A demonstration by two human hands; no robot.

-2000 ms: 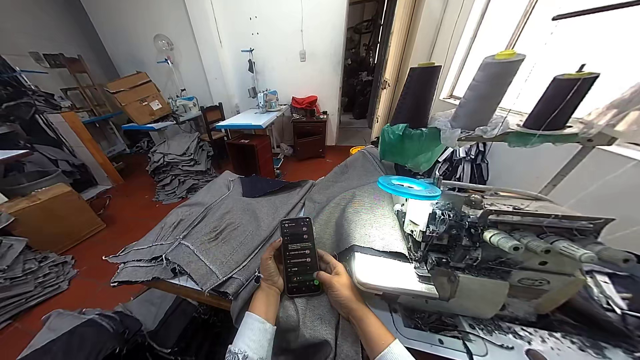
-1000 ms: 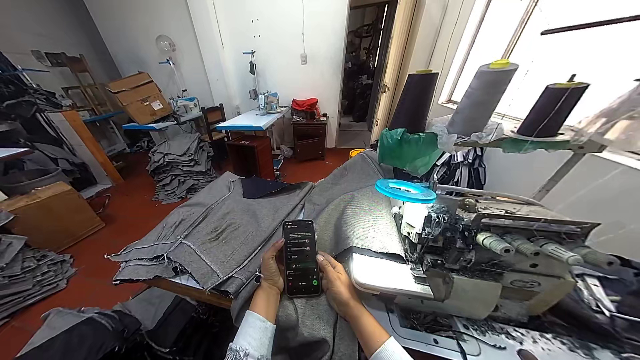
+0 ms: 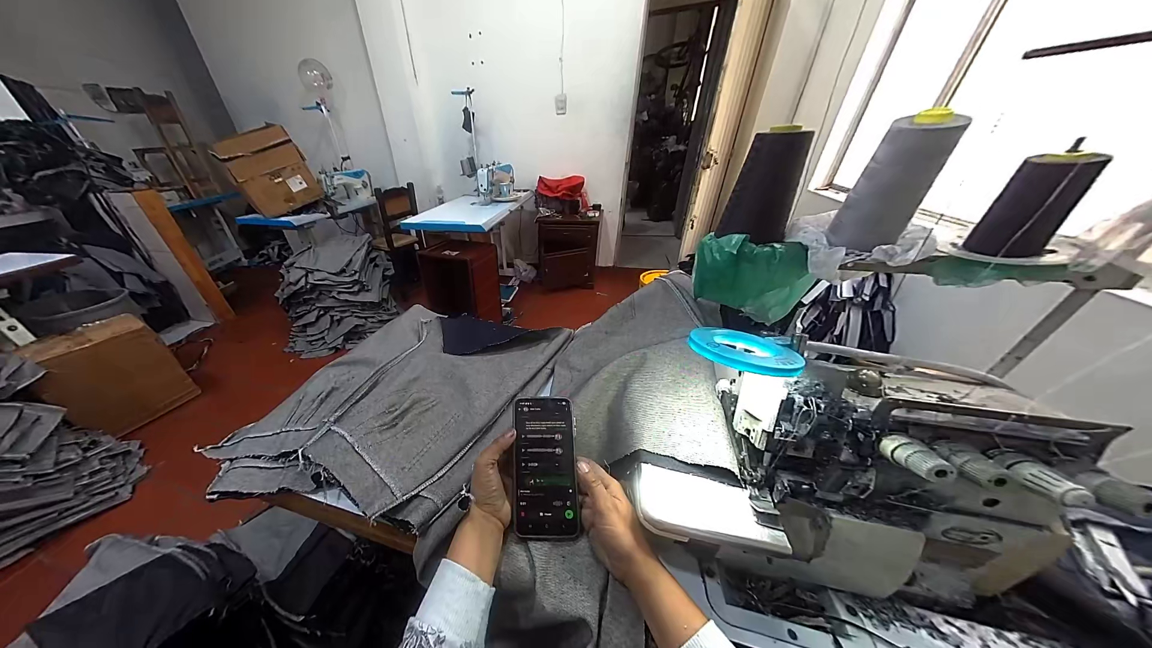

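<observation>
A smartphone (image 3: 545, 468) with a lit dark screen is held upright between my two hands, low in the middle of the view. My left hand (image 3: 490, 481) grips its left edge; my right hand (image 3: 612, 517) is at its right edge, the thumb beside the screen. Beneath the phone, grey denim pieces (image 3: 468, 387) with overlocked seams spread over the table. To the right stands an overlock sewing machine (image 3: 846, 450) with a blue ring-shaped lamp (image 3: 745, 351), its light falling on the cloth and the white machine plate (image 3: 702, 508).
Three thread cones (image 3: 900, 180) stand on a rack above the machine, beside green plastic (image 3: 751, 274). Stacks of cut grey fabric (image 3: 333, 292) lie on the red floor. A cardboard box (image 3: 108, 373) is at left; another sewing machine (image 3: 495, 183) stands by the back wall.
My right thumb has moved off the phone's lower screen to its right edge. The phone stays in my hands.
</observation>
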